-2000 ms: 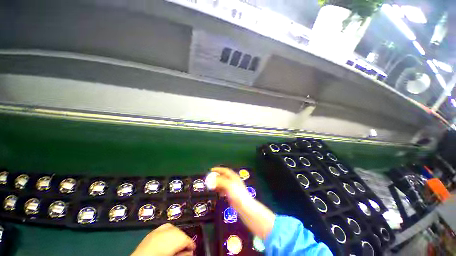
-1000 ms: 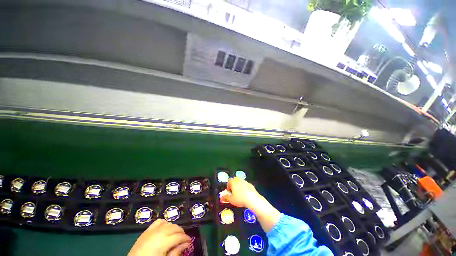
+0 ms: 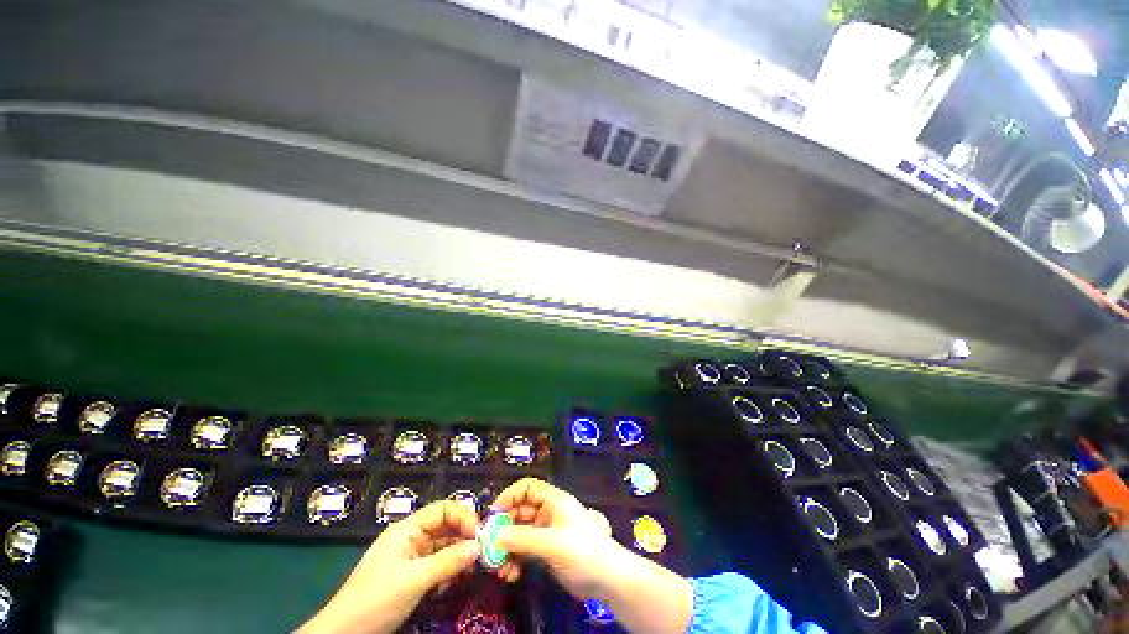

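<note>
A round lit unit, glowing green with a pale rim, is held upright between both hands. My left hand grips its left edge with thumb and fingers. My right hand grips its right side. The black lit-unit tray lies behind and right of my hands, with discs glowing blue, pale green and orange; my right hand and wrist hide part of it. The small-parts box with tangled pink-red strands is just below my hands, partly hidden and cut off by the lower edge.
Left trays with silver-rimmed units run in a long strip to the left; part of another tray is at the lower left. Right trays hold ring parts. A grey shelf stands behind the green surface.
My right hand has moved left from the lit-unit tray with a lit unit and met my left hand, which has lifted off the box. The tray discs show different colours.
</note>
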